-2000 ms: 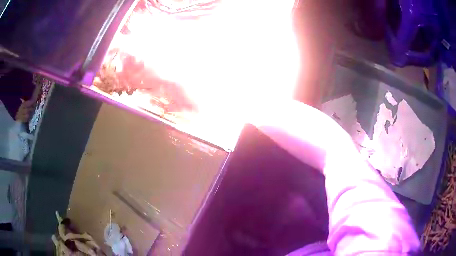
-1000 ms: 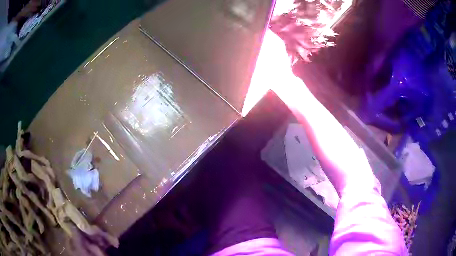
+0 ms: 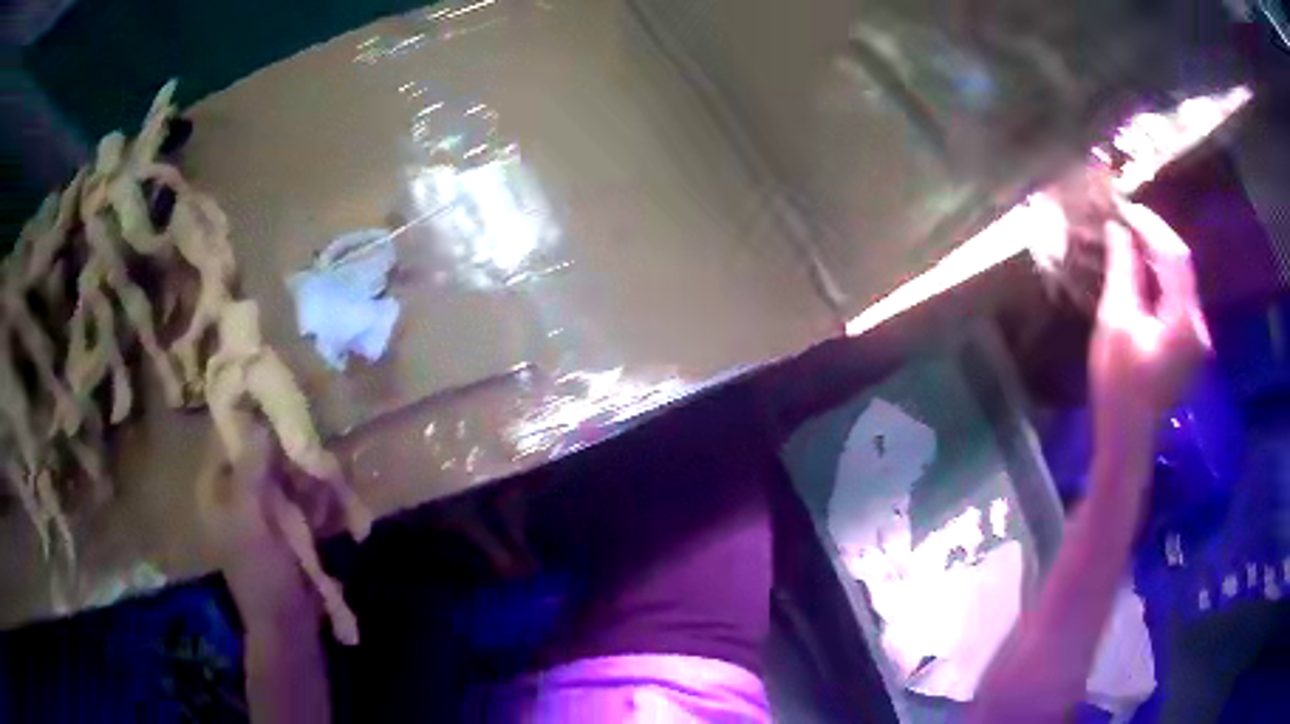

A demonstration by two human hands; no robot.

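Observation:
My left hand [image 3: 243,488] is at the lower left with its fingers around a cream figure lower body [image 3: 262,389], whose legs hang past the bench edge; the legs partly hide the fingers. My right hand [image 3: 1153,290] is at the right, fingertips pinching a ragged brown skirt-like piece [image 3: 1082,234], blurred and partly lost in glare. More cream figure bodies [image 3: 106,283] lie heaped at the left of the bench. A crumpled white cloth [image 3: 347,311] lies on the bench with a thin stick [image 3: 410,224] resting at it.
The brown film-covered bench [image 3: 665,184] spans the upper view. Its front edge runs below the cloth. A glowing strip borders its right side. A grey-green tray [image 3: 1040,488] with torn white sheets [image 3: 962,622] is at the lower right. A blue object [image 3: 1217,516] stands beyond it.
The view has swung left and down the bench. My right hand has come out of the glowing box with the brown piece. My left hand has appeared at the figure heap.

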